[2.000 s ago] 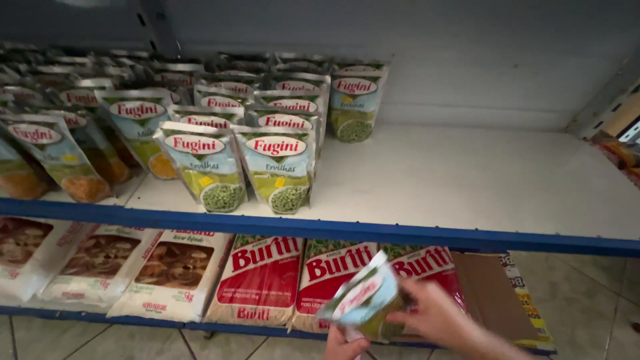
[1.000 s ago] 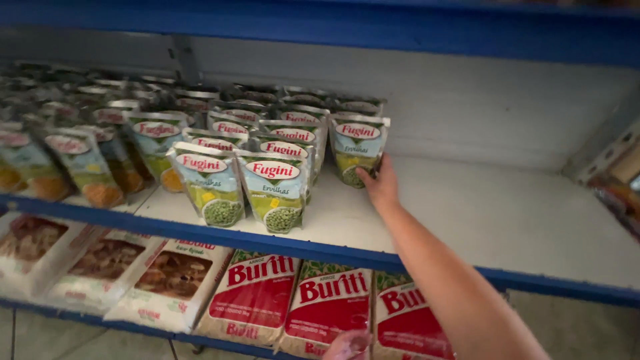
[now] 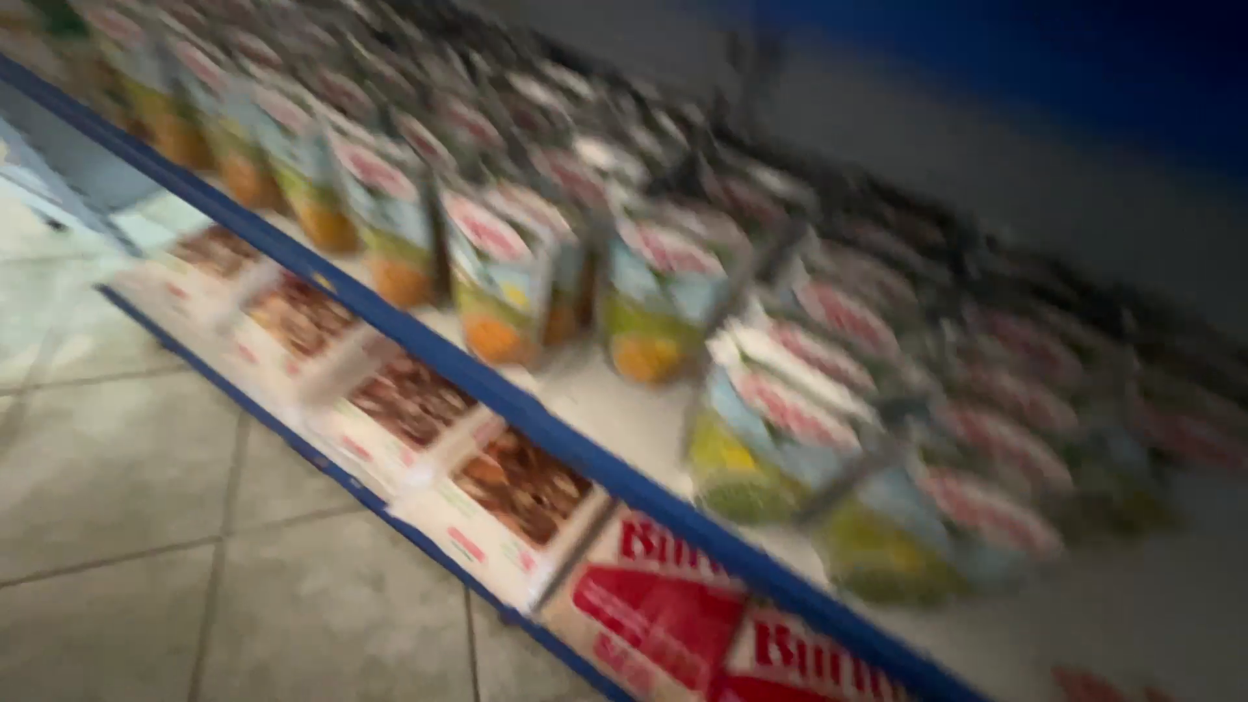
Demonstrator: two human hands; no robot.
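Neither of my hands shows in the head view, which is tilted and blurred. Rows of Fugini pouches stand upright on the upper shelf. A pea pouch (image 3: 770, 429) is at the front, with another pea pouch (image 3: 897, 526) to its right. Further left, a pouch with a yellow-orange picture (image 3: 648, 292) stands a little apart from its neighbours, and a similar pouch (image 3: 492, 273) is beside it. More pouches reach back into the dark, where they cannot be told apart.
The blue shelf edge (image 3: 409, 336) slants down to the right. Below it lie white bags with brown contents (image 3: 522, 487) and red Buriti bags (image 3: 663, 604). A lower blue edge (image 3: 351, 487) borders the tiled floor (image 3: 117, 526) at the left.
The view has swung left and tilted strongly. My hand that was at the rear pea pouch one second ago is out of the picture, as is the other one.
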